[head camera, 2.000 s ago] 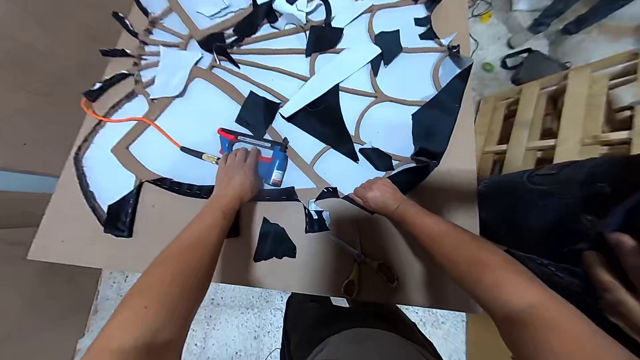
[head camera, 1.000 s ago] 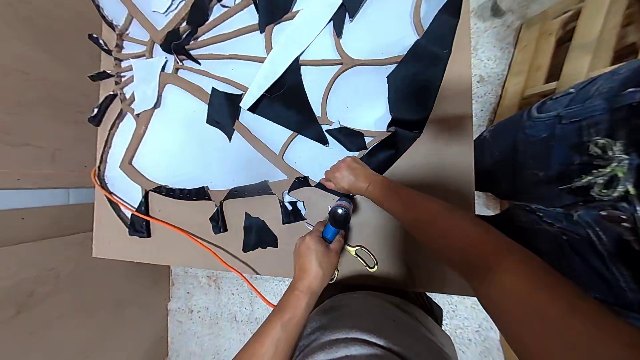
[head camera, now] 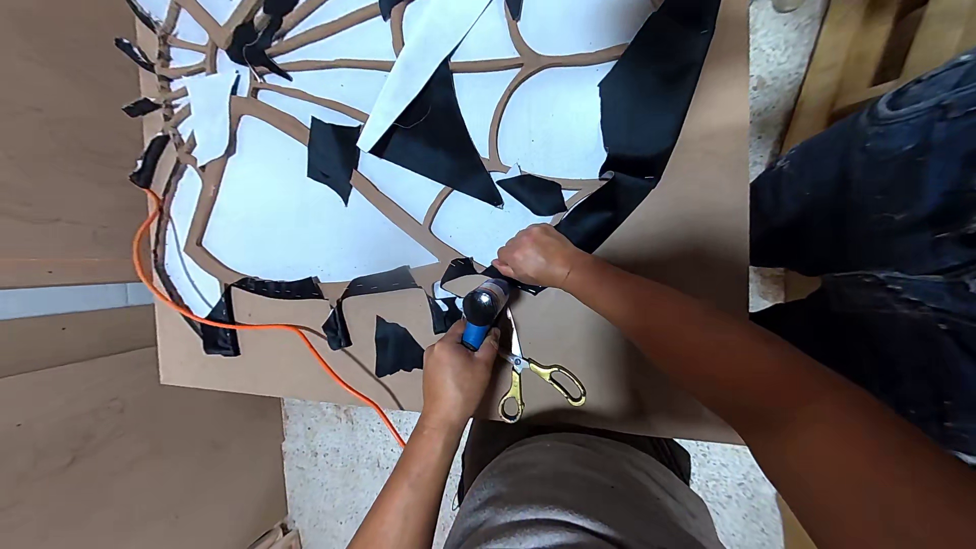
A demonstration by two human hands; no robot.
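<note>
My left hand (head camera: 459, 372) grips a blue and black pneumatic stapler (head camera: 483, 309), seen end-on, at the near edge of the curved cut-out pattern on a brown board (head camera: 656, 358). Just to its right, my right hand (head camera: 536, 256) presses with bent fingers on the end of a black fabric strip (head camera: 606, 212). Short stapled black strips (head camera: 379, 283) run leftward along the same edge. Scissors with yellow handles (head camera: 518, 363) lie open beside the stapler. A loose black fabric scrap (head camera: 397, 347) rests left of my left hand. White material shows in the openings of the pattern.
An orange air hose (head camera: 263, 327) crosses the board's left part and hangs over its near edge. Black scraps and a white pointed piece (head camera: 427, 65) lie on the pattern. A person in dark jeans (head camera: 862, 252) stands close at the right, beside a wooden pallet (head camera: 862, 53).
My left hand has picked up the stapler, which lay on the pattern two seconds ago, and brought it right and nearer, beside my right hand. The orange hose has shifted with it. The view has moved closer.
</note>
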